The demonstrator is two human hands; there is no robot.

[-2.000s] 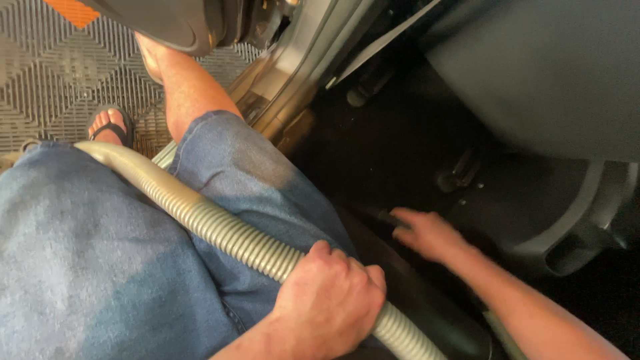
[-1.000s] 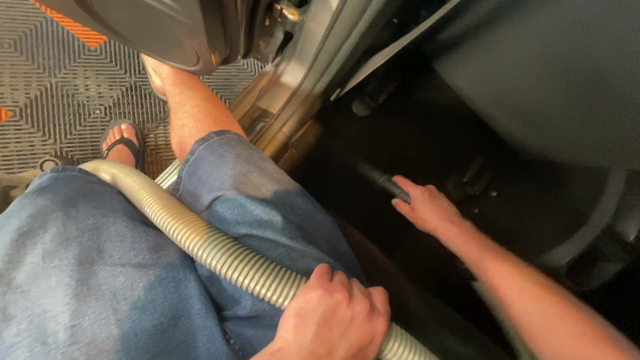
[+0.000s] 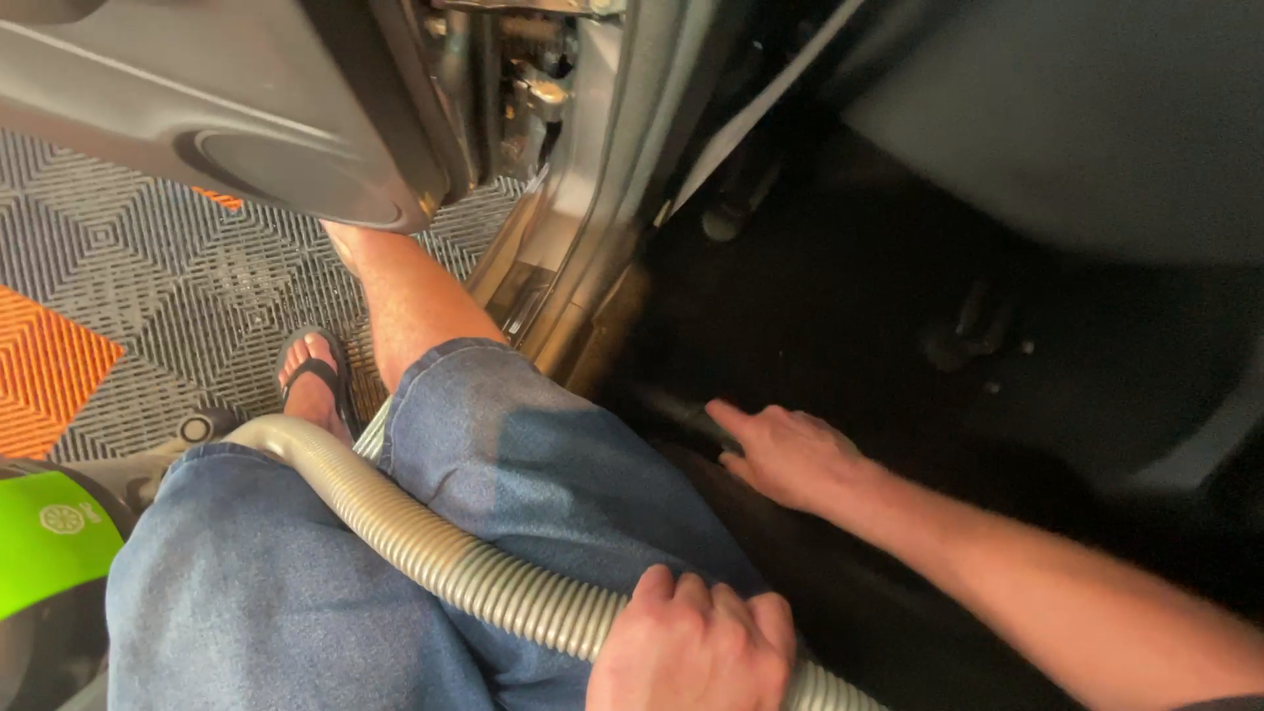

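My left hand (image 3: 696, 637) is closed around a ribbed grey vacuum hose (image 3: 444, 548), which lies across my denim-covered lap and runs out at the bottom edge. Reaching into the dark footwell of a car, my right hand (image 3: 790, 454) grips a dark vacuum nozzle (image 3: 681, 410), blurred and hard to see against the floor carpet. The nozzle points left, toward the door sill (image 3: 563, 286). Where the hose meets the nozzle is hidden in shadow and outside the view.
An open car door (image 3: 227, 118) stands at upper left. Pedals (image 3: 968, 331) show dimly beyond my right hand. A green and black machine (image 3: 54, 538) stands at the left edge, on grey and orange floor tiles (image 3: 49, 365). My sandalled foot (image 3: 316, 380) rests there.
My right hand has shifted left and toward me with the nozzle, away from the pedals. My left hand still grips the hose. The view has shifted, bringing the green machine in.
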